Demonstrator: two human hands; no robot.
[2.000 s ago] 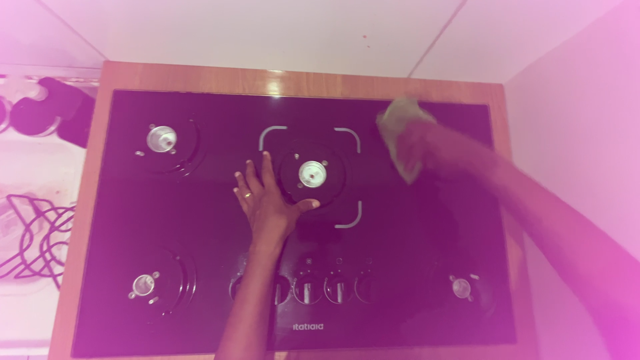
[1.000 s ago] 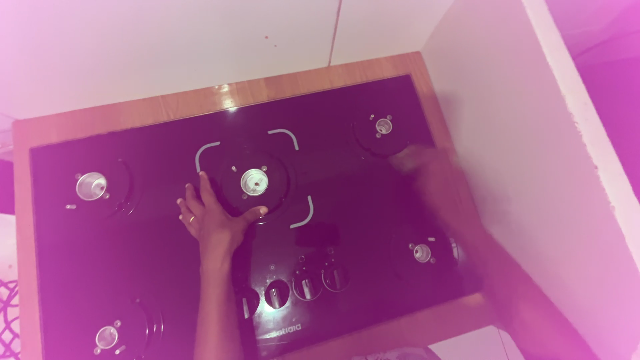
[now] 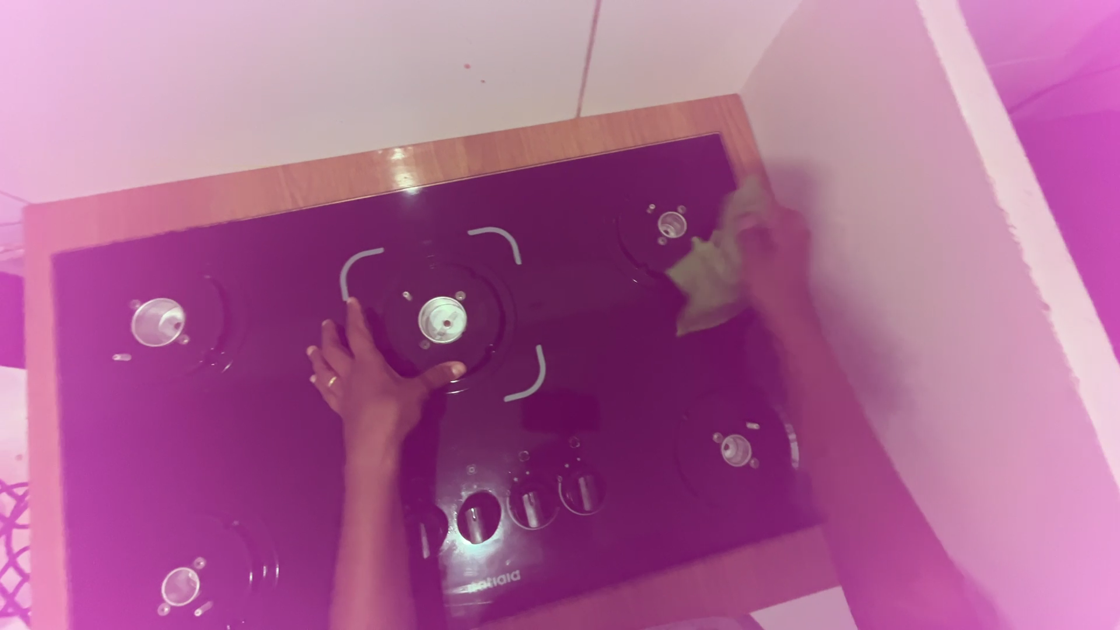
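Observation:
A dark glass cooktop fills the middle of the view, its burner heads and grates off. My left hand lies with fingers spread on the glass, just left of the central burner base, a ring on one finger. At the cooktop's right edge my right hand, slightly blurred, grips a pale cloth. The cloth hangs over the glass beside the back right burner base. Control knobs sit near the front edge, right of my left forearm, which partly hides that row.
A wooden countertop frames the cooktop. Behind it rises a pale wall, and another wall stands close on the right, beside my right arm. Dark wire grates show at the far left edge.
The view has swung and shifted to the right. My right hand has moved with the cloth to the cooktop's right edge. My left hand stays beside the central burner.

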